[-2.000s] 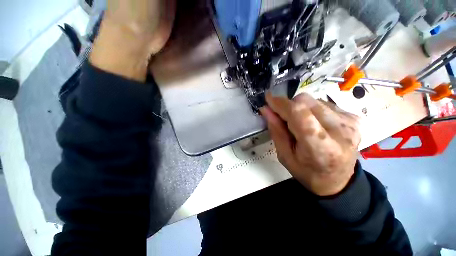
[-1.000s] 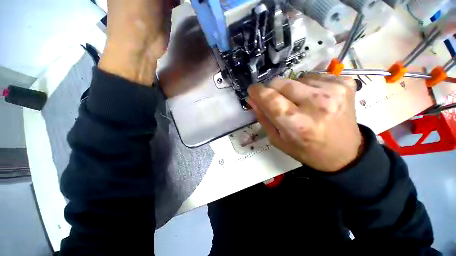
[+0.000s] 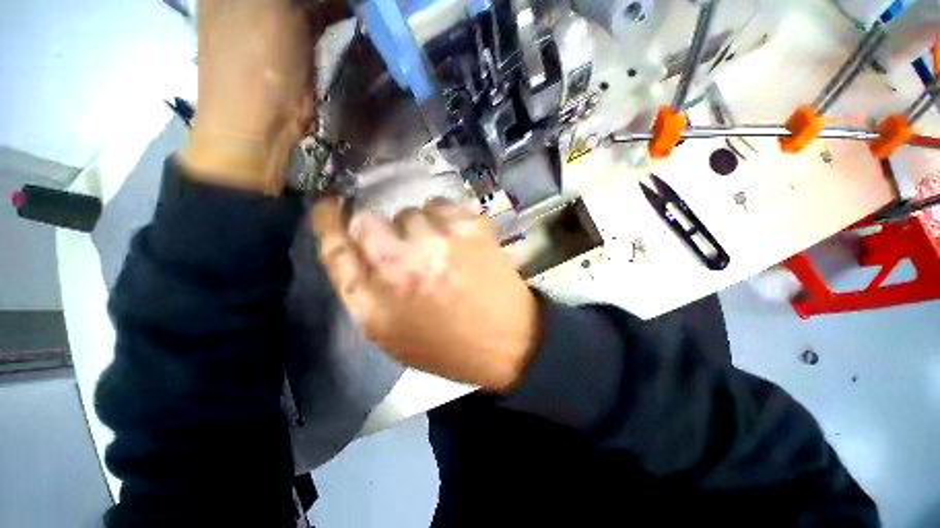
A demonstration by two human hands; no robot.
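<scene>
The overlock machine's dark metal works (image 3: pixel 505 103) stand at the top centre beside its blue head (image 3: pixel 397 46). My left hand (image 3: pixel 247 93) is at the upper left, blurred, its fingers cut off or hidden at the top edge. My right hand (image 3: pixel 433 289) is in front of the works, over the cloth plate (image 3: pixel 412 186), with fingers curled towards the left. The plate is blurred and mostly covered; I cannot tell whether the fingers grip it. An open, dark cavity (image 3: pixel 567 232) shows right of my right hand. Black thread snips (image 3: pixel 685 224) lie on the table.
Grey fabric (image 3: pixel 330 382) lies left and below my right hand. A black thread spool (image 3: pixel 62 207) is at the far left. A rod with orange clips (image 3: pixel 668 132) crosses the right side. A grey cone (image 3: pixel 618 12) is at the top. A red stool (image 3: pixel 866 273) stands at the right.
My right hand has moved left from the needle area to over the cloth plate. The snips and the dark cavity now show. The view has shifted; my left hand remains at the upper left.
</scene>
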